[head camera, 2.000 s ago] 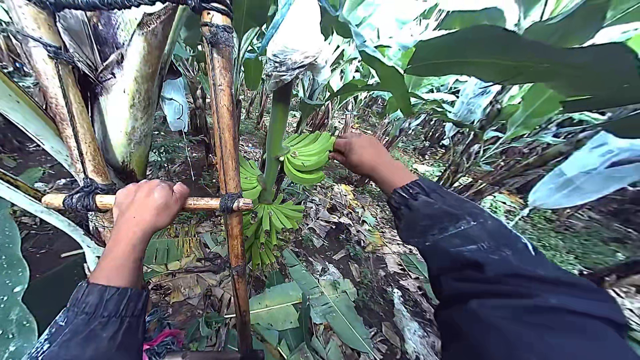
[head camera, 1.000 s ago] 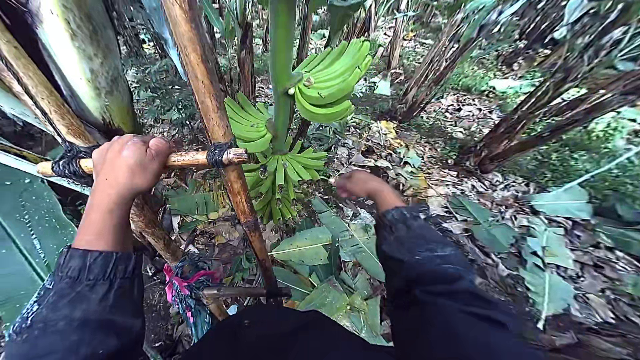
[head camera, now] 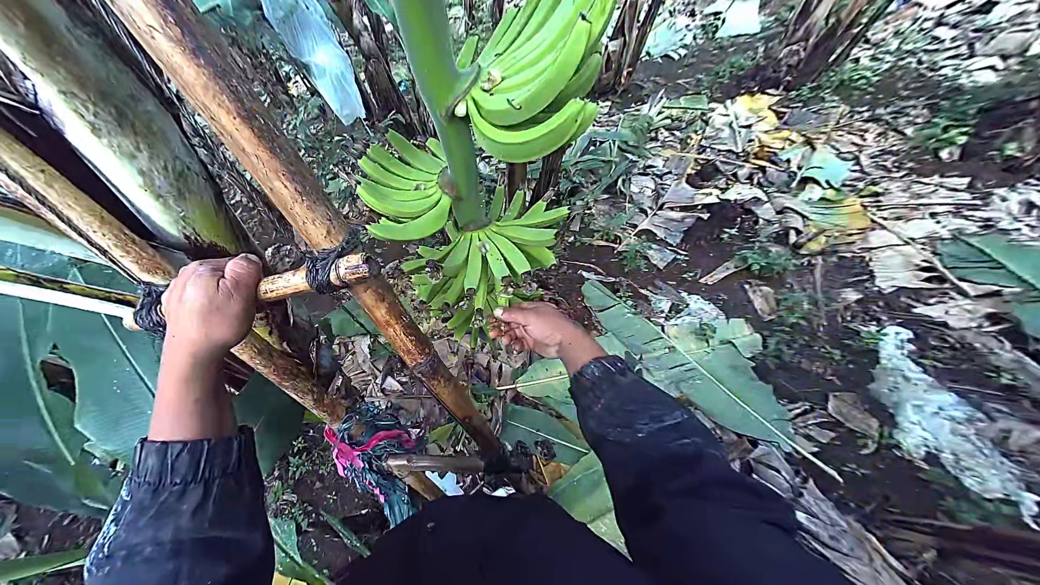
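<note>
My left hand (head camera: 210, 305) is wrapped around a bamboo ladder rung (head camera: 313, 278), lashed with black cord to two bamboo poles. Green bananas hang on a thick stalk (head camera: 443, 89) right of the ladder: an upper hand of bananas (head camera: 540, 81), one lower on the left (head camera: 402, 191), and small ones at the bottom (head camera: 487, 252). My right hand (head camera: 532, 329), with curled fingers, is at the tips of the lowest small bananas; whether it grips one cannot be made out. Dark sleeves cover both forearms.
A plant trunk (head camera: 122, 122) stands behind the ladder's left side. A lower rung (head camera: 435, 463) has blue and pink strands (head camera: 370, 451) tied beside it. Cut banana leaves (head camera: 699, 370) and dry litter cover the ground. A bluish plastic bag (head camera: 317, 57) hangs at upper left.
My right hand has moved down from the upper bananas to the lowest small ones. My left hand has stayed on the rung. The view has tilted down.
</note>
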